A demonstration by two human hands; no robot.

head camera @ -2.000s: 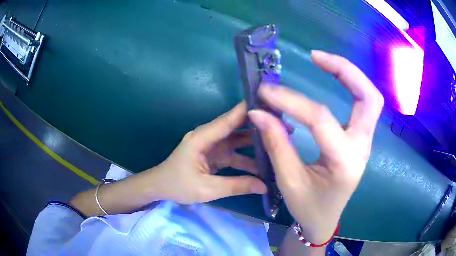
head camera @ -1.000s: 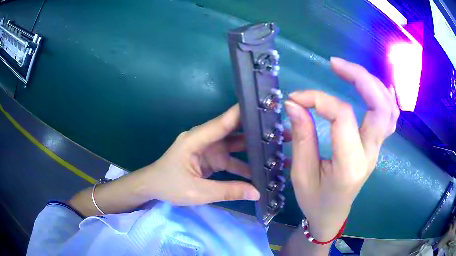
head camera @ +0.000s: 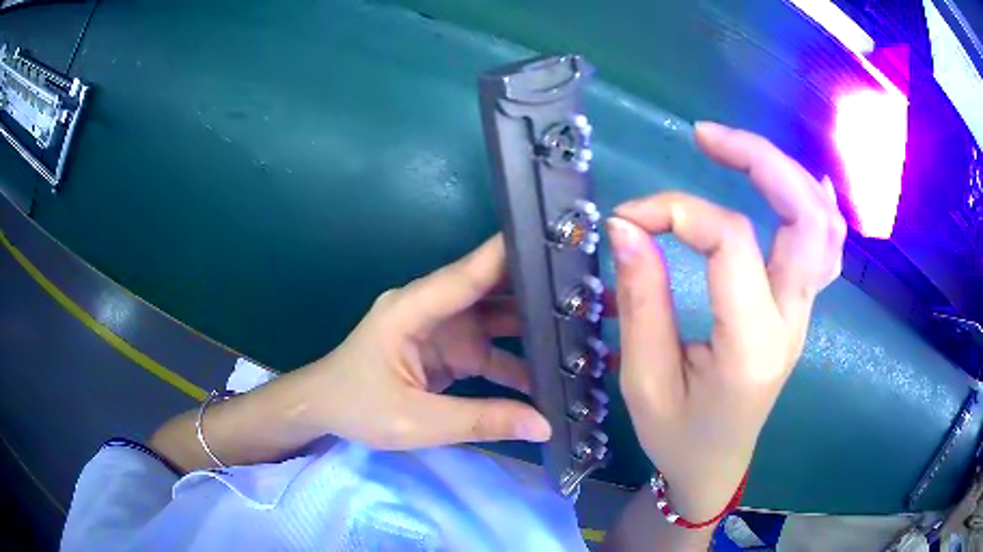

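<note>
A grey strip housing [head camera: 523, 232] stands nearly upright in front of me, its row of round seats facing right. Round inserts sit in the seats; the second from the top [head camera: 572, 230] has an orange centre. My left hand [head camera: 431, 367] holds the housing from the left, thumb at its lower edge and fingers behind it. My right hand [head camera: 717, 313] is just right of the second seat, thumb and index fingertips close together, the other fingers spread. Whether something tiny is between those fingertips cannot be seen.
The dark green belt surface [head camera: 291, 173] lies behind the hands. A silver clamping fixture [head camera: 41, 108] is at the far left. A UV lamp opening [head camera: 871, 162] glares pink-purple at the right. A grey floor with a yellow line [head camera: 102, 336] runs along the lower left.
My right hand has moved off the housing to its right, uncovering the seats. The housing has shifted slightly left and turned to show more of its seated face. My left hand keeps its hold.
</note>
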